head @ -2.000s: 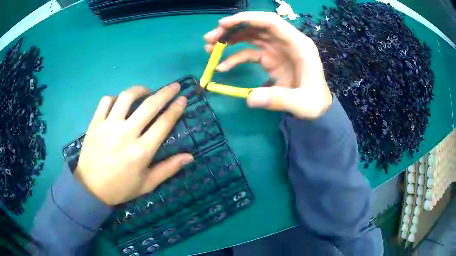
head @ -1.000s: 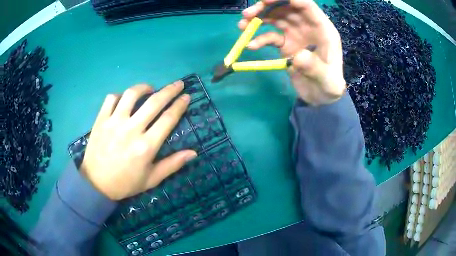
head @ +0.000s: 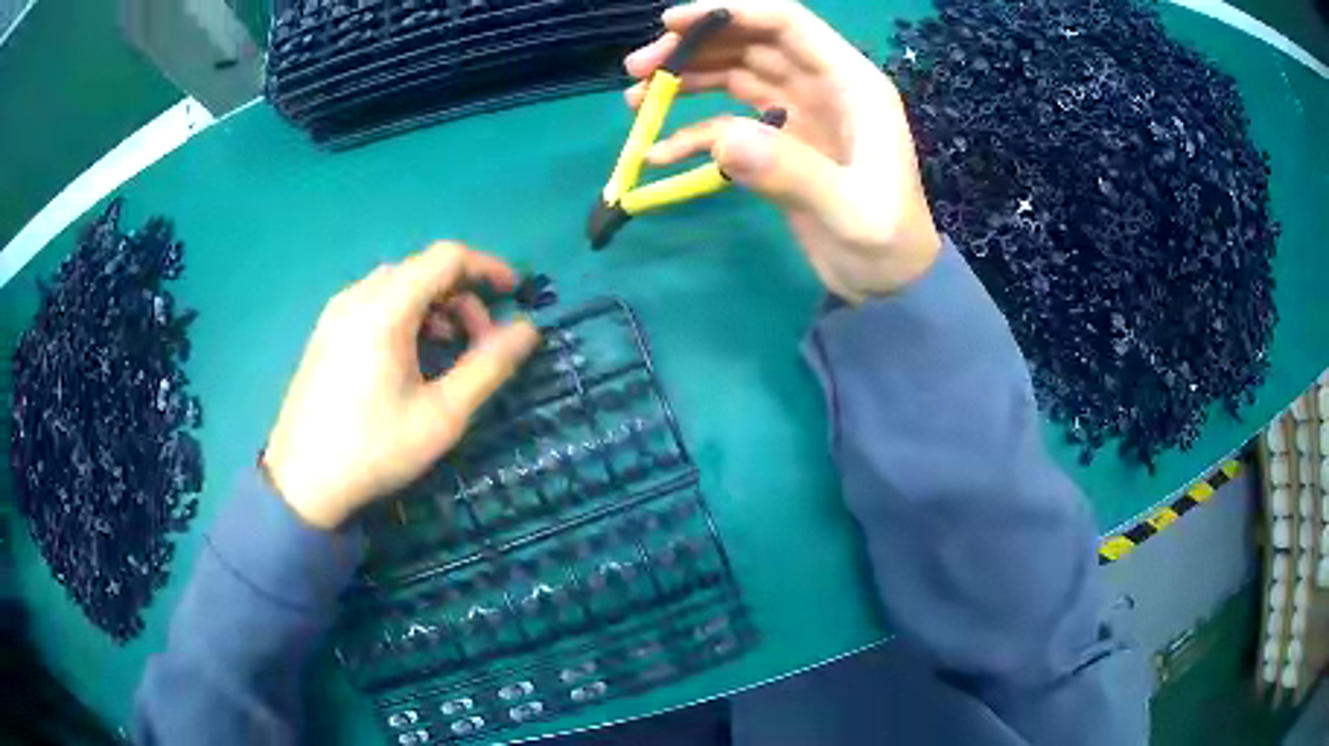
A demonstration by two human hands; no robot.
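Note:
My right hand (head: 831, 161) holds the side cutters (head: 644, 163) with yellow handles, spread wide, their dark jaws pointing down-left above the green surface. My left hand (head: 401, 379), slightly blurred, pinches a small black part (head: 536, 292) between finger and thumb, just above the top corner of the part frame. The black part frame (head: 590, 488) lies tilted on the green surface, with rows of small parts in its grid. The left hand and sleeve hide its upper left part. The cutter jaws are apart from the frame.
A pile of loose black parts (head: 105, 423) lies at the left, and a larger pile (head: 1108, 219) at the right. A stack of black frames (head: 452, 59) stands at the far side. Cream trays (head: 1290, 539) and yellow-black tape (head: 1173, 513) are low at the right.
My left hand has risen from lying flat on the frame and now pinches a small black part. The cutters moved away from the frame's corner, then left again. The view has shifted.

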